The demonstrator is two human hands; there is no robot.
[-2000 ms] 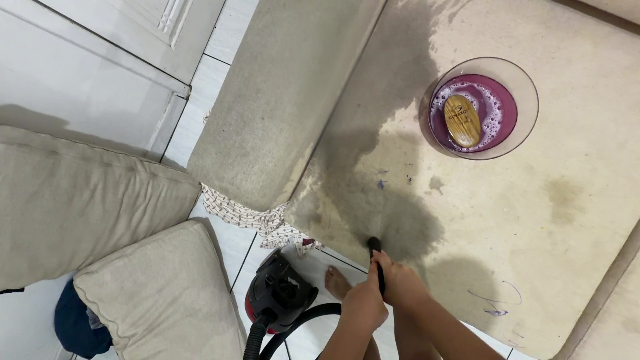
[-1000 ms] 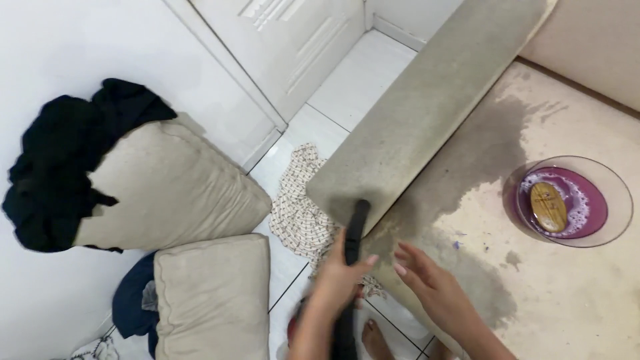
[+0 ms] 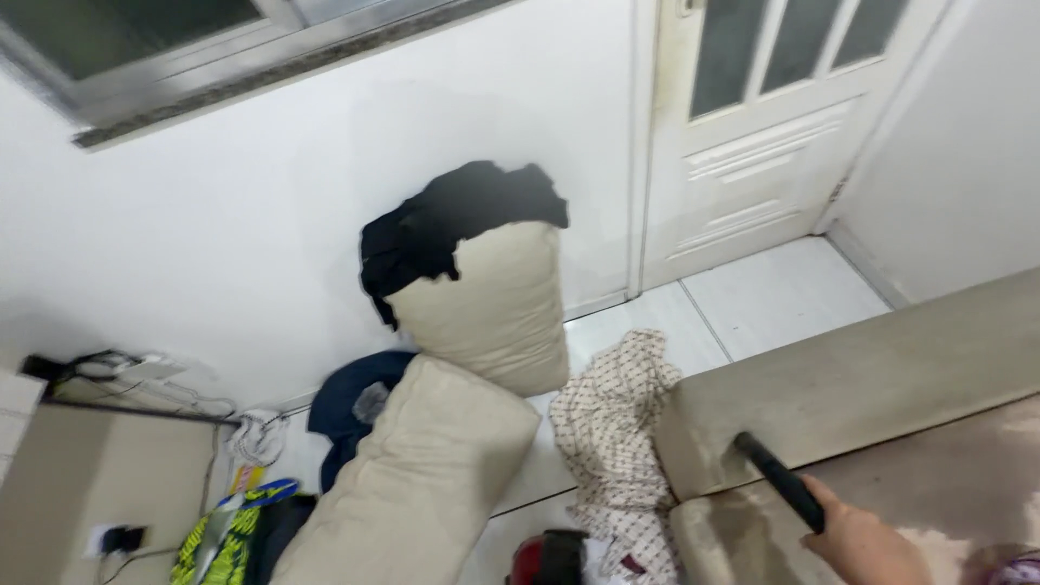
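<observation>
My right hand [image 3: 865,536], at the lower right, is closed around a black vacuum tube [image 3: 784,483]. The tube slants up to the left, its end at the beige upholstered sofa arm [image 3: 837,390] near the front corner. Beneath the arm, the sofa seat [image 3: 934,479] has a large dark damp patch. My left hand is out of view. A patterned cloth [image 3: 613,422] lies on the floor against the sofa's front. Part of a red and black vacuum cleaner [image 3: 548,559] shows at the bottom edge. Its hose is hidden.
Two beige cushions [image 3: 496,309] [image 3: 431,471] stand left of the cloth, the rear one draped with black fabric [image 3: 463,215]. Dark blue fabric [image 3: 349,406], a yellow-green patterned item [image 3: 215,536] and cables [image 3: 110,366] lie farther left. A white door [image 3: 756,187] stands behind.
Both hands were on the tube two seconds ago; now only one shows on it. The tube's end has moved from the seat to the sofa arm. The view has swung left.
</observation>
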